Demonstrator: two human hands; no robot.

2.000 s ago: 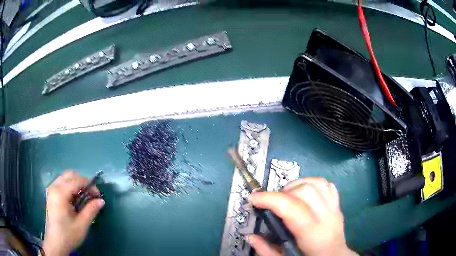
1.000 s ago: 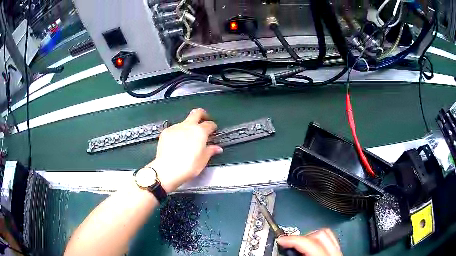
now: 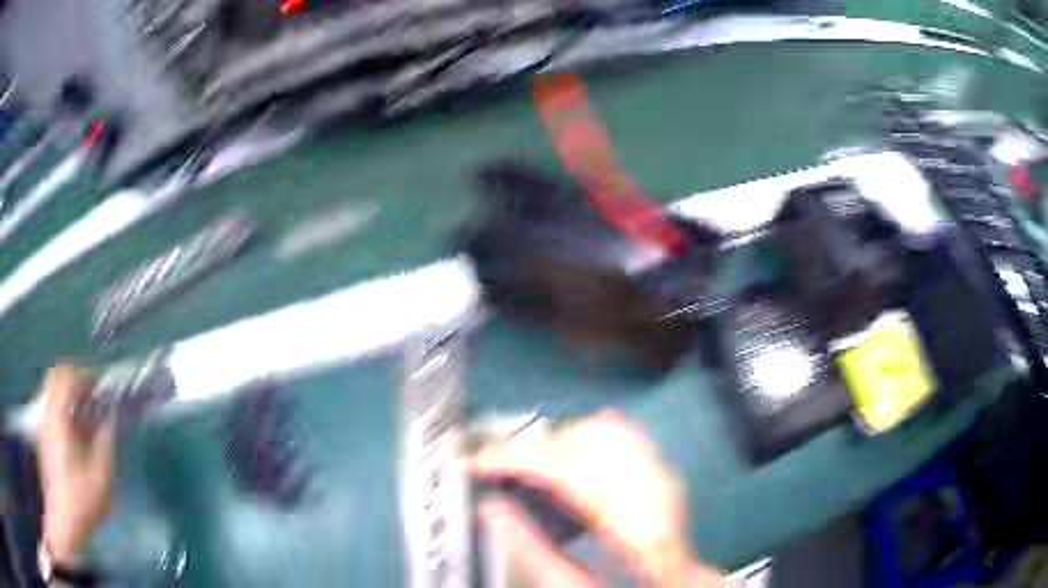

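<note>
The whole view is blurred. My left hand [image 3: 75,471] is at the lower left edge, with a grey fixture strip [image 3: 136,381] at its fingers over the white rail. My right hand [image 3: 603,477] is at lower centre, closed around the black-handled soldering iron [image 3: 534,505]; its tip cannot be made out. A long fixture strip [image 3: 433,459] lies upright in view just left of my right hand. The dark pile of small components [image 3: 264,442] lies between my left hand and that strip.
A black fan [image 3: 575,276] with a red cable [image 3: 603,172] stands beyond my right hand. Right of it are a tray with silvery contents [image 3: 776,362], a yellow sponge [image 3: 887,373] and a black holder [image 3: 839,253]. Another strip [image 3: 172,276] lies beyond the white rail [image 3: 333,327].
The view has swung to the right and blurred. My left hand has drawn back from the far strips towards the lower left, with a strip at its fingers. My right hand still holds the iron.
</note>
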